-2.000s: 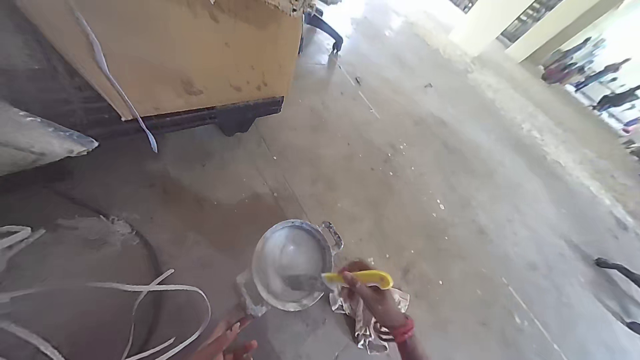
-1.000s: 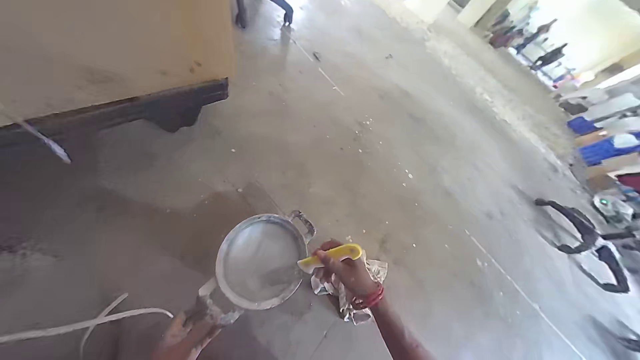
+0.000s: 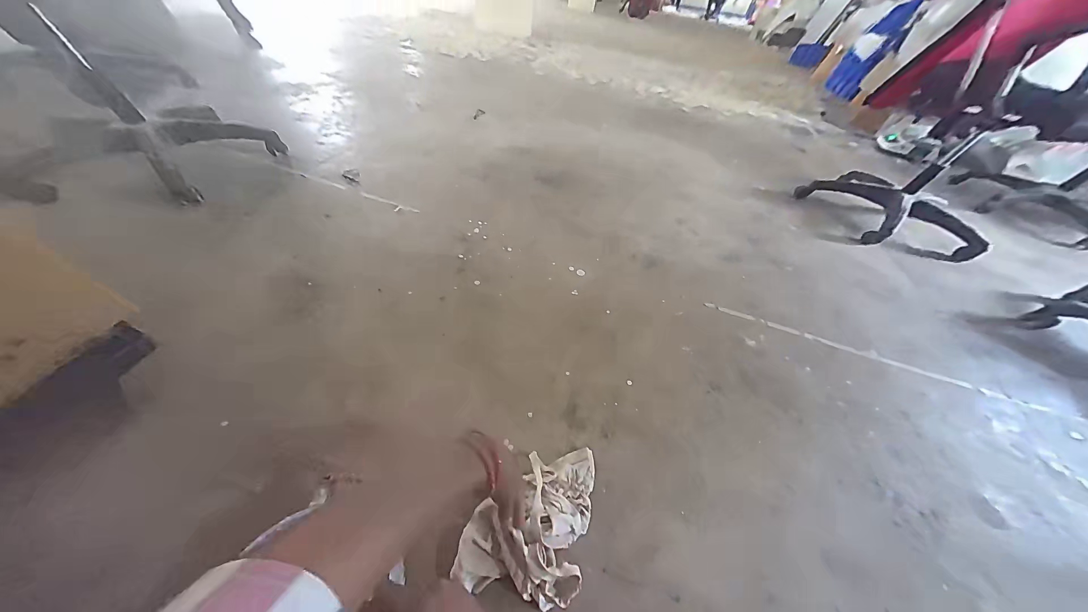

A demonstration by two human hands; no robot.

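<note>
A forearm with a pink-and-white sleeve (image 3: 263, 586) reaches up from the bottom left. It overlaps blurred skin beside the red wristband (image 3: 486, 461), which my right wrist wears in the earlier views. My right hand (image 3: 404, 455) is too blurred to show its fingers or any hold. My left hand cannot be told apart in this overlap. A crumpled, stained cloth (image 3: 557, 501) lies on the floor just right of the wristband. Part of a pale rim (image 3: 289, 520) shows behind the forearm; the rest of the round metal pan is hidden. The yellow-handled tool does not show.
A tan box-like piece with a dark base edge (image 3: 93, 361) stands at the left. Wheeled chair bases are at the upper left (image 3: 183, 132) and right (image 3: 901, 200). Blue and red items (image 3: 875, 51) lie at the upper right. White specks dot the concrete floor (image 3: 527, 340).
The view has swung strongly. The pan and yellow-handled tool, plain before, are now mostly or wholly hidden. My arms have come together and overlap left of the cloth.
</note>
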